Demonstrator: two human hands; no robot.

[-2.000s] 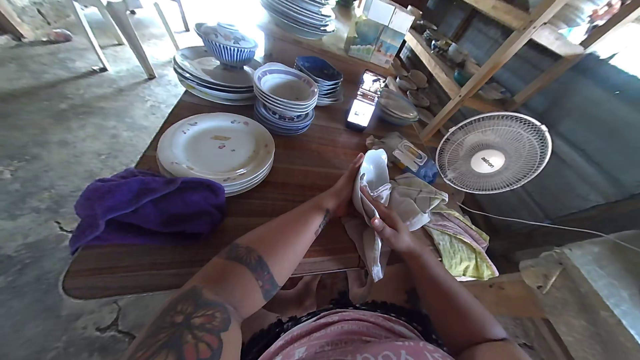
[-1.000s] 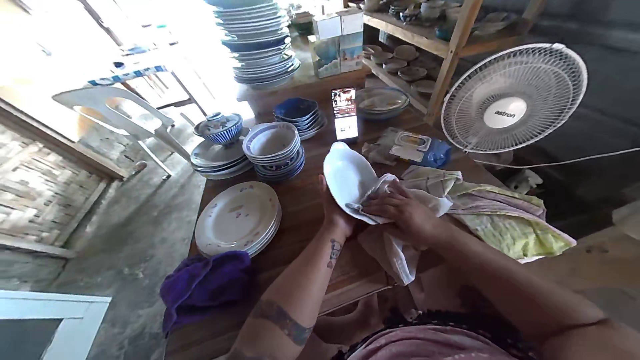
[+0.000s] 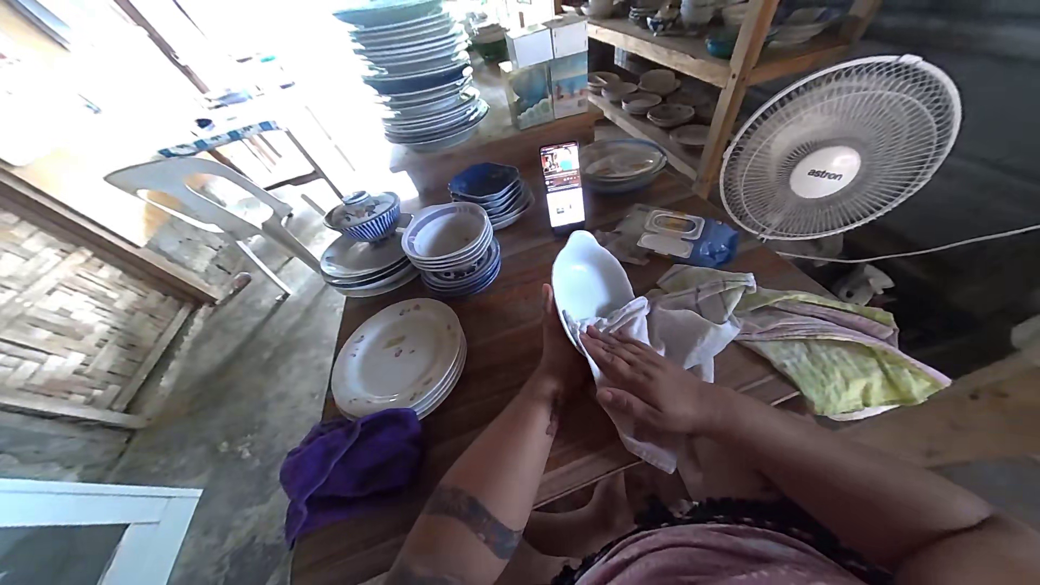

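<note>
A white oval dish with eared ends (image 3: pixel 589 280) is tilted over the wooden table, its hollow facing me. My left hand (image 3: pixel 562 345) grips its left edge from below, most of the fingers hidden behind it. My right hand (image 3: pixel 646 378) presses a white cloth (image 3: pixel 686 329) against the dish's lower inside, and part of the cloth hangs below. Left of my hands lie a stack of white floral plates (image 3: pixel 398 353) and a crumpled purple cloth (image 3: pixel 357 467). A yellow-green patterned cloth (image 3: pixel 845 349) lies to the right.
Stacked bowls (image 3: pixel 451 236), a lidded striped bowl (image 3: pixel 370 218) and blue square dishes (image 3: pixel 485 183) stand farther back. A lit phone (image 3: pixel 562 187) stands upright near a pack of wipes (image 3: pixel 691 236). A white fan (image 3: pixel 841 150) is at right, and a tall plate stack (image 3: pixel 426 81) rises behind.
Against two seconds ago, the dish's hollow now faces me more openly, and my right hand holds the cloth inside it. The view has swung and moved closer.
</note>
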